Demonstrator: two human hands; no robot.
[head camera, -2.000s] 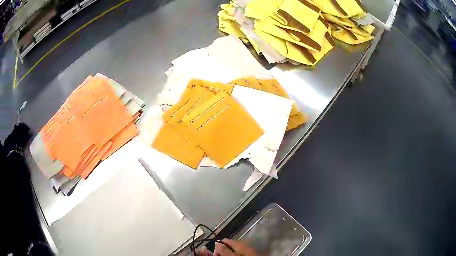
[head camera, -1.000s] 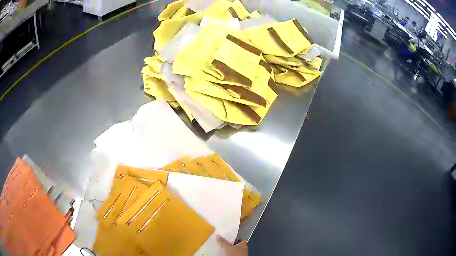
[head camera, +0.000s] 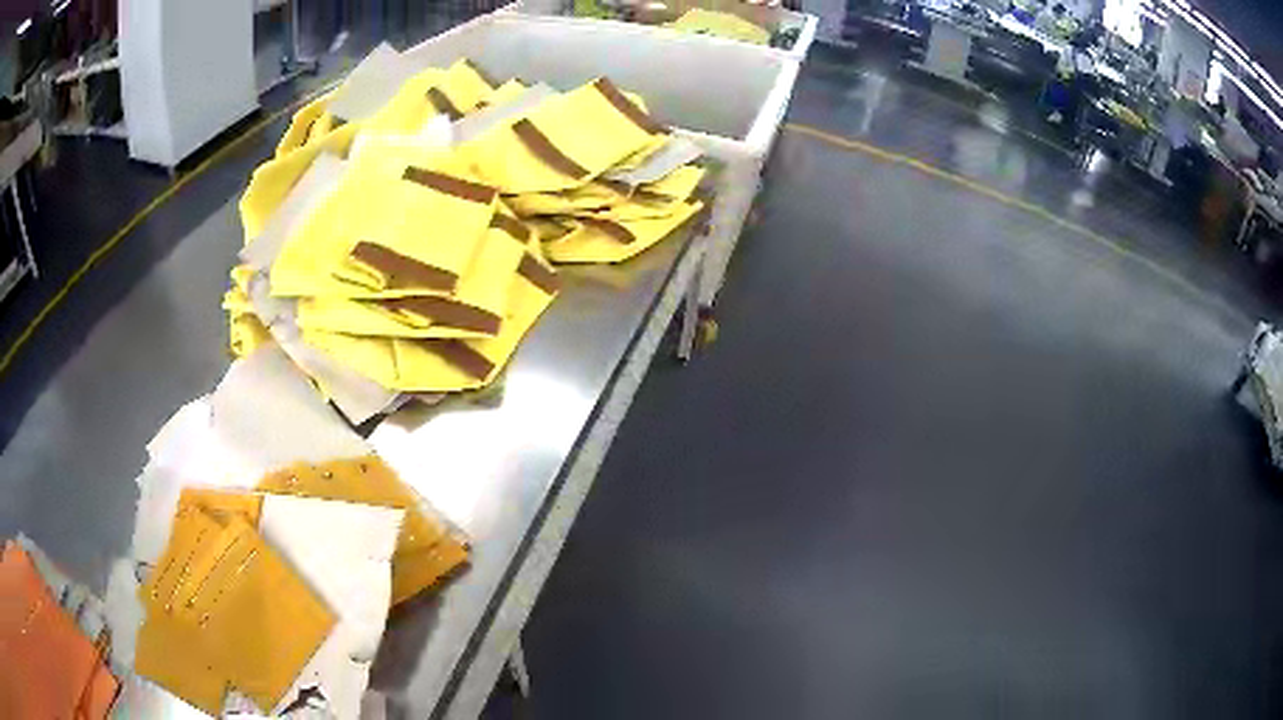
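No hand is in view. Golden-yellow cut panels (head camera: 275, 619) with slits lie at the lower left of the metal-topped table (head camera: 486, 485), on and beside white backing sheets (head camera: 246, 408). Behind them a large heap of bright yellow bag panels (head camera: 338, 239) with brown bands lies loosely stacked, with pale grey sheets between some of them. Orange cut panels (head camera: 42, 647) show at the lower left corner, cut off by the picture's edge.
A large white tub cart (head camera: 675, 85) stands at the table's far end. A white block-like column (head camera: 190, 78) stands at the back left. Yellow lane lines (head camera: 971, 176) cross the dark floor. Worktables and machines are at the far right. A pale object (head camera: 1264, 387) is at the right edge.
The view has swung up and to the right, so the panels sit lower and further left, and more floor shows. The hand at the bottom has left the picture.
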